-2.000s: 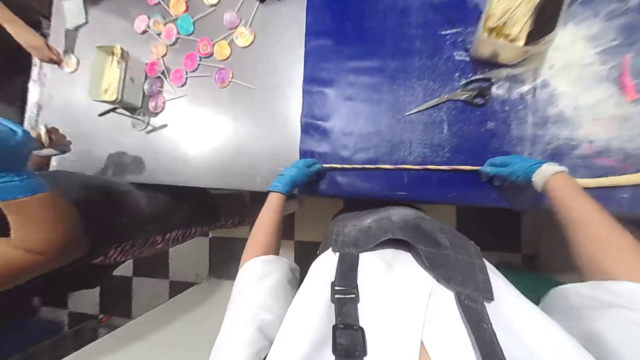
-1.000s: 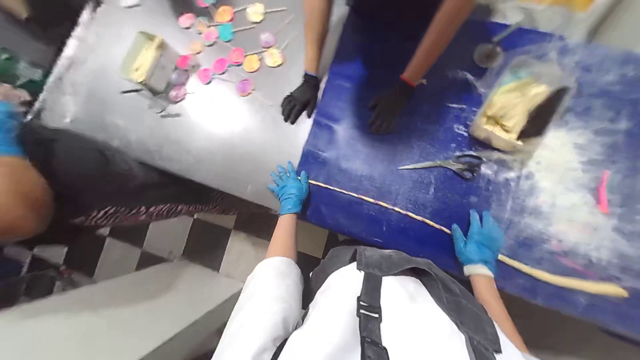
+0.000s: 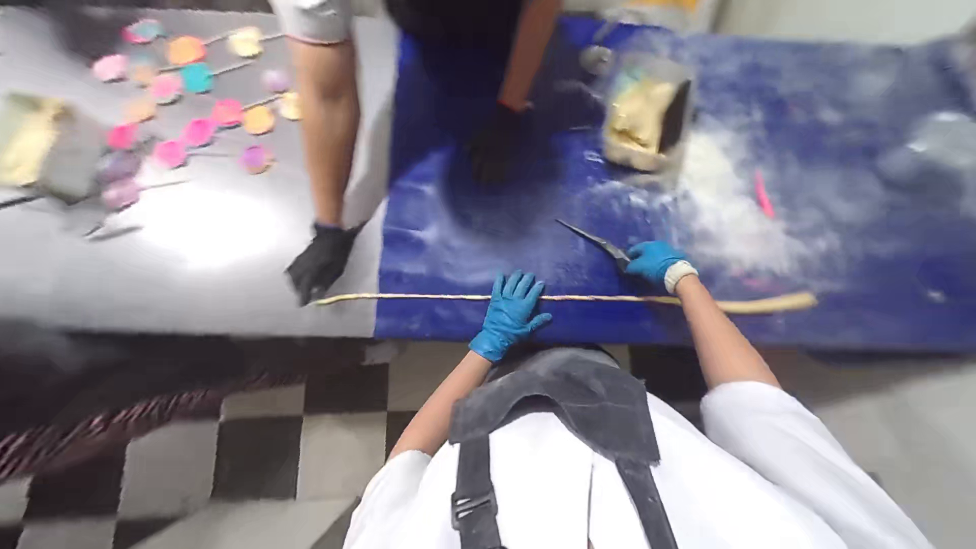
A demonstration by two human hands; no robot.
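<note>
A long thin rope of pale, striped candy (image 3: 610, 297) lies near the front edge of the table, thicker at its right end. My left hand (image 3: 512, 309), in a blue glove, rests flat over the rope with its fingers spread. In a blue glove with a white cuff, my right hand (image 3: 656, 261) is closed on the handles of the scissors (image 3: 595, 239), whose blades point up and left. A co-worker's black-gloved hand (image 3: 322, 263) is at the rope's thin left end.
The co-worker's other black-gloved hand (image 3: 492, 149) is over the blue mat (image 3: 435, 229). Beyond lie a plastic tub of pale candy (image 3: 644, 122), white powder (image 3: 724, 198) and a pink strip (image 3: 763, 194). Round lollipops (image 3: 200, 133) and another tub (image 3: 34, 145) stand on the metal table at left.
My right hand has left the rope and taken hold of the scissors. My left hand now lies further along the rope from its thin end. The co-worker's hand has come to that end.
</note>
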